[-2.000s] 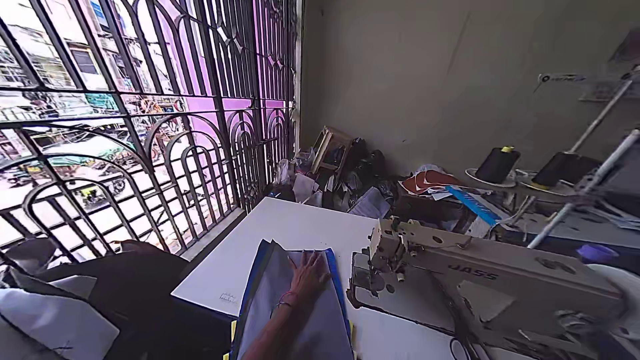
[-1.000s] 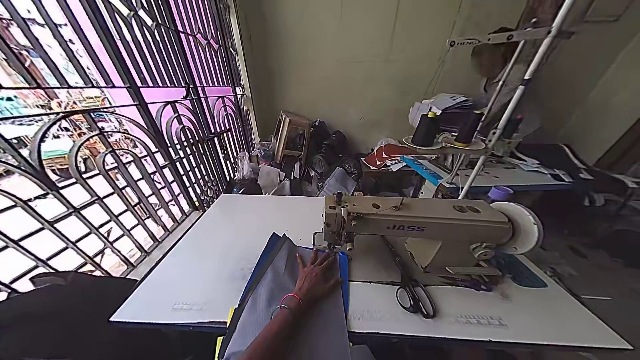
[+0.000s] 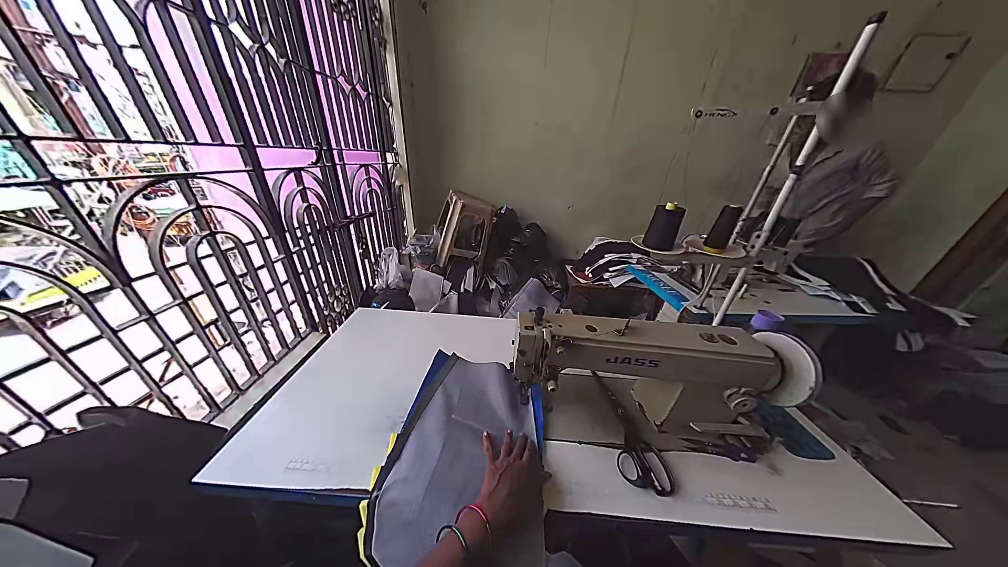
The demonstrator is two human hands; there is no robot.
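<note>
My left hand (image 3: pixel 508 480), with bangles at its wrist, rests palm down on a grey fabric piece (image 3: pixel 449 417), fingers somewhat spread. The piece has a dark border, blue layers at its edges and yellow bits along its left side. Its upper right edge reaches the presser foot area (image 3: pixel 526 392) of a beige sewing machine (image 3: pixel 669 354); whether the foot is down on it cannot be told. My fingertips lie a short way on the near side of the foot. Black-handled scissors (image 3: pixel 646 468) lie on the white table (image 3: pixel 315 425), right of the fabric. My right hand is not in view.
A metal window grille (image 3: pixel 260 205) runs along the left. Behind the table are a stool (image 3: pixel 465 228), black bags and scraps. Thread cones (image 3: pixel 664 227) stand on a stand at the back right, near a second table (image 3: pixel 811 303). A person (image 3: pixel 839 185) is beyond it.
My left hand has drawn back toward me, a little farther from the presser foot. The view has swung right since the earliest frame, and a person now shows at the back right.
</note>
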